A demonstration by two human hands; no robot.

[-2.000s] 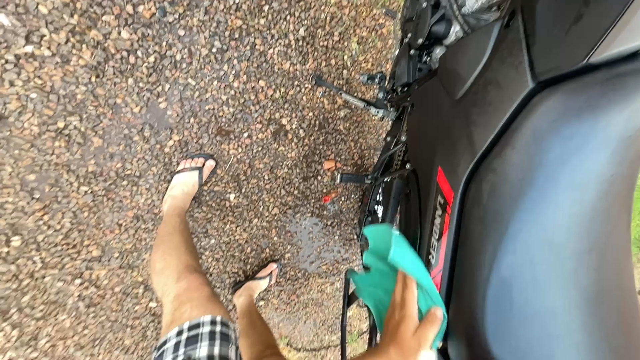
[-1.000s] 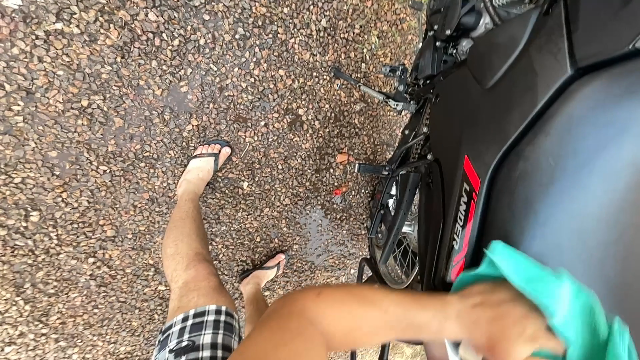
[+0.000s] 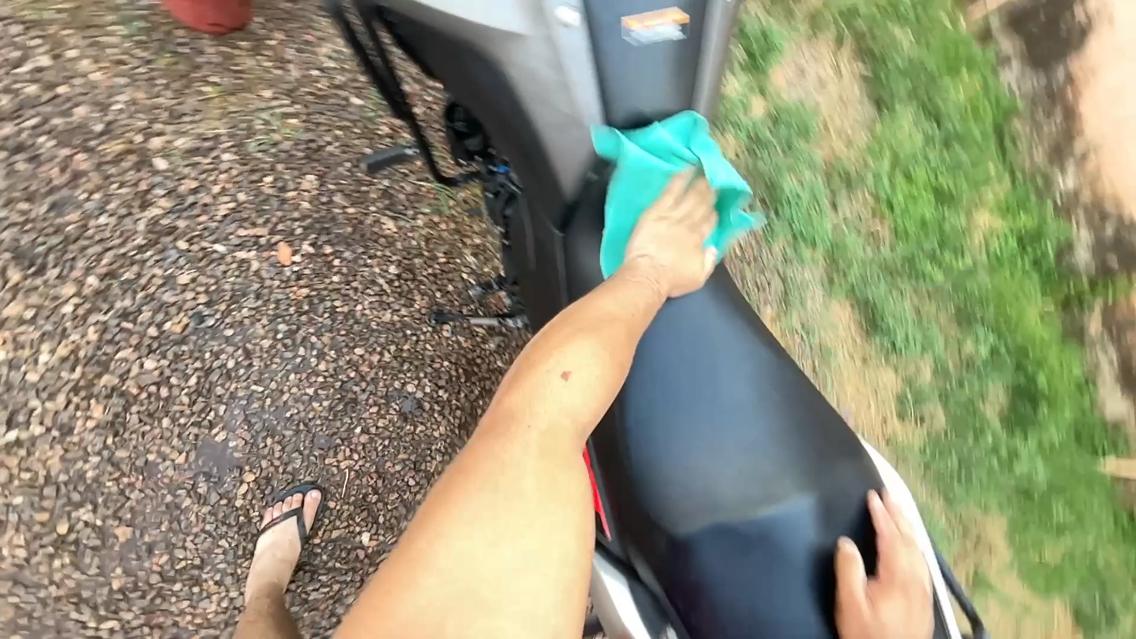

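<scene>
My left hand (image 3: 676, 232) lies palm down on a teal cloth (image 3: 652, 177), holding it against the front of the black seat (image 3: 737, 408) of a motorcycle, where the seat meets the grey and black tank area (image 3: 635, 75). The cloth is crumpled and slightly blurred, and its edges stick out past my fingers. At the bottom right, my right hand (image 3: 887, 577) rests on the rear edge of the seat with thumb and fingers apart, holding nothing. My left forearm hides part of the side panel; a strip of its red marking shows beside the arm.
Wet gravel (image 3: 222, 355) covers the ground at left, where my foot in a black flip-flop (image 3: 288, 524) stands. A foot peg (image 3: 390, 160) and a lever (image 3: 470, 317) stick out from the motorcycle. A red container (image 3: 209, 13) is at the top left. Grass (image 3: 958, 266) runs along the right.
My left hand has carried the cloth from the side panel up over the seat to its front end. My right hand has come into view on the seat. The view has swung toward the tank.
</scene>
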